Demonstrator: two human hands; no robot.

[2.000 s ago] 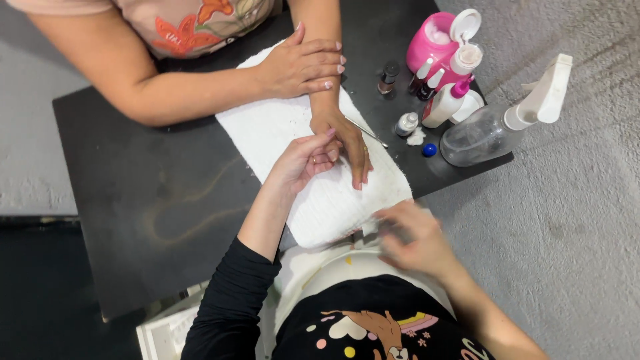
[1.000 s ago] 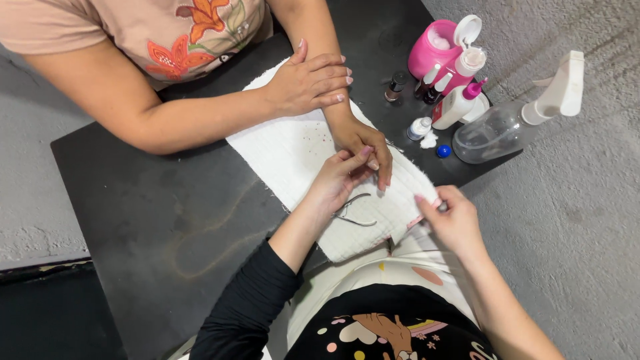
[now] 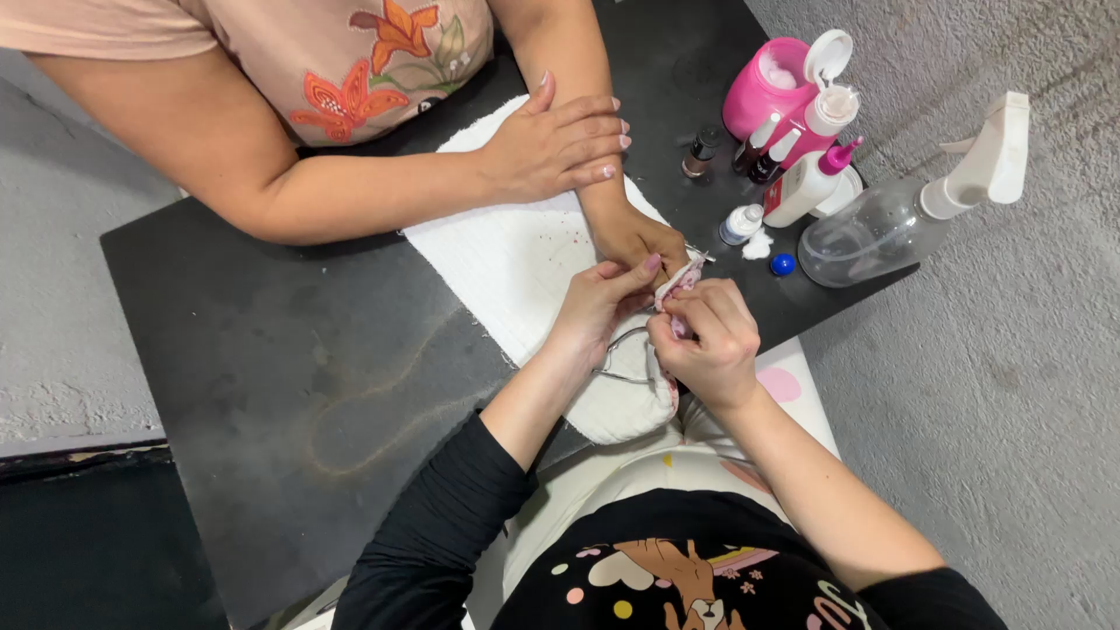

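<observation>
A white towel (image 3: 516, 254) lies across the dark table, with small reddish specks on it. The other person's hand (image 3: 637, 234) rests over it, fingers toward me. My left hand (image 3: 604, 302) holds that hand's fingers from the left. In my right hand (image 3: 713, 337) is a folded-up corner of the towel (image 3: 685, 284), its pinkish side showing, pressed at the person's fingertips, which are partly hidden. Metal nippers (image 3: 623, 378) lie on the towel beneath my hands, partly covered. A thin metal tool (image 3: 700, 254) shows its tip beyond the towel's right edge.
On the right of the dark tabletop (image 3: 262, 350) stand a pink container (image 3: 761, 87), nail polish bottles (image 3: 700, 153), a white bottle with a pink cap (image 3: 801, 188), a small white bottle (image 3: 741, 224), cotton (image 3: 757, 244), a blue cap (image 3: 783, 264) and a clear spray bottle (image 3: 866, 232). The person's other hand (image 3: 560, 144) rests on their forearm.
My right hand first moved near the towel's lower edge, then took its right corner, and has now brought it up to the person's fingertips. My left hand stays at the person's fingers.
</observation>
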